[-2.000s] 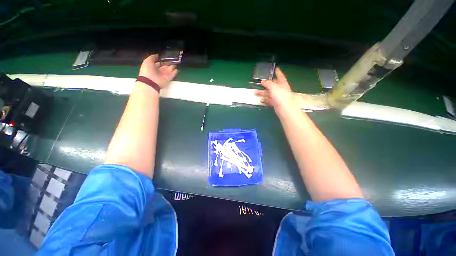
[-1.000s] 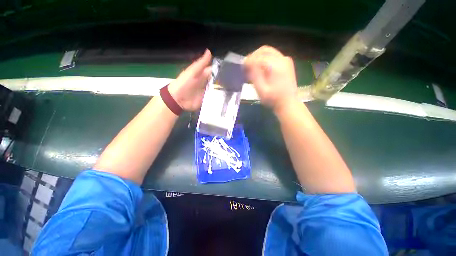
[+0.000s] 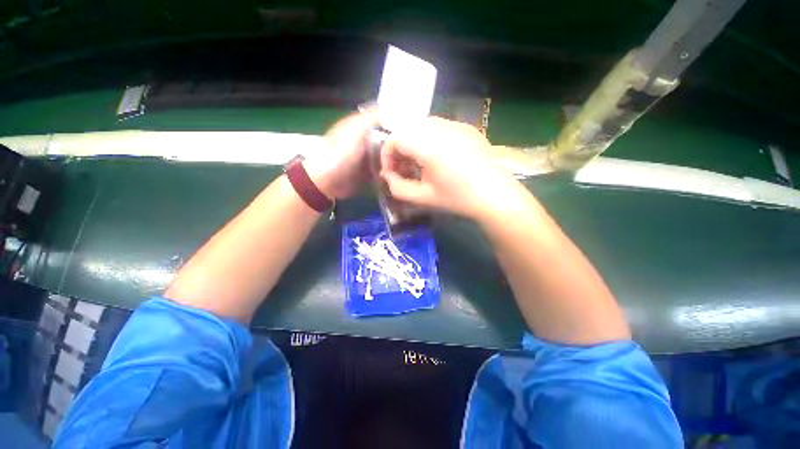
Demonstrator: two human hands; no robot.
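My left hand (image 3: 349, 156) is closed on a phone body (image 3: 382, 175), held tilted almost edge-on above the bench. My right hand (image 3: 443, 167) is on the other side of it, fingers curled and touching near its upper part. A bright white flat battery (image 3: 408, 88) stands raised above the phone body at my fingertips; glare hides its detail. Which fingers hold it is hard to tell. A blue plastic tray (image 3: 391, 307) with tangled white strips (image 3: 386, 266) sits on the bench just below the hands.
A dark green conveyor runs beyond the white rail (image 3: 167, 146). Phone units lie on it at the left (image 3: 132, 101), behind my right hand (image 3: 474, 114) and at the far right (image 3: 779, 164). A tape-wrapped metal post (image 3: 614, 110) rises at the right. White strip sheets (image 3: 77, 340) hang lower left.
Both hands came in from the belt to above the tray and brought a phone body. Since one second ago, the phone body has turned edge-on, and the raised battery now shows white above it.
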